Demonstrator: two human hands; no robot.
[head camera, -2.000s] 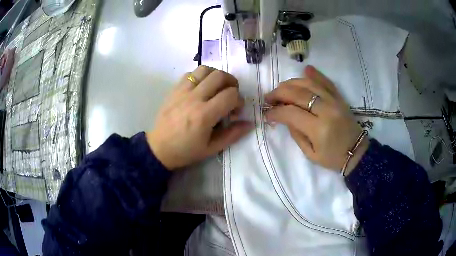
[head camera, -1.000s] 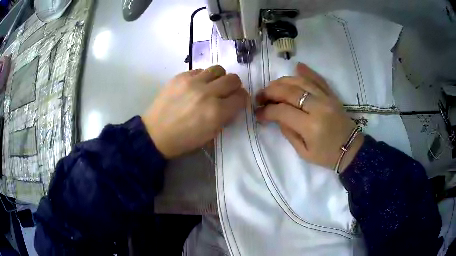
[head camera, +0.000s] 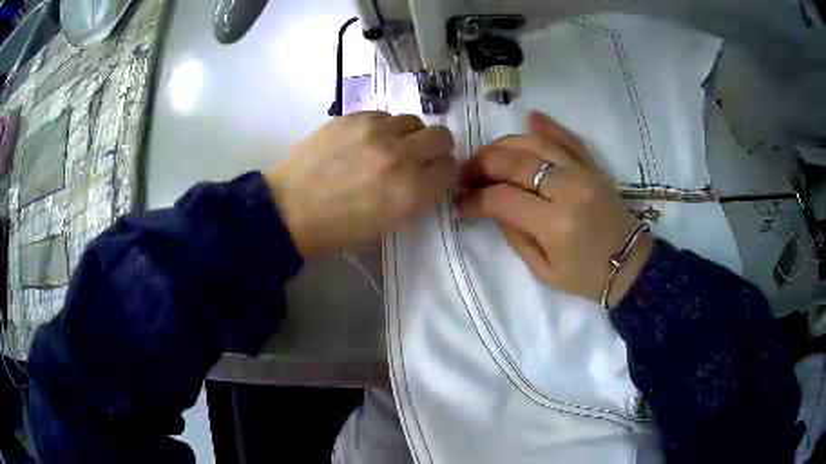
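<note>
A white garment panel (head camera: 534, 308) with dark double stitch lines lies under the machine head and hangs over the table's front edge. The presser foot (head camera: 435, 91) is above the strip at the panel's left part. My left hand (head camera: 371, 177) is on the panel's left edge just below the foot, slightly blurred, its fingertips bunched against my right fingers. My right hand (head camera: 552, 204) has thumb and fingers pinched on the cloth along the stitched seam. A small dark thing shows between the right fingertips; I cannot tell what it is.
The pale machine head (head camera: 398, 36) has a cream ribbed knob (head camera: 500, 83) beside it. A thin black bent bar (head camera: 340, 68) stands left of the foot. Plaid plastic-covered cloth (head camera: 72, 181) lies at the far left. Loose threads (head camera: 362, 270) lie near the panel's left edge.
My left hand has turned flatter and moved closer against the right fingertips, its forearm swinging outward. The whole view has shifted, so machine and cloth appear further left. The right hand keeps its pinch.
</note>
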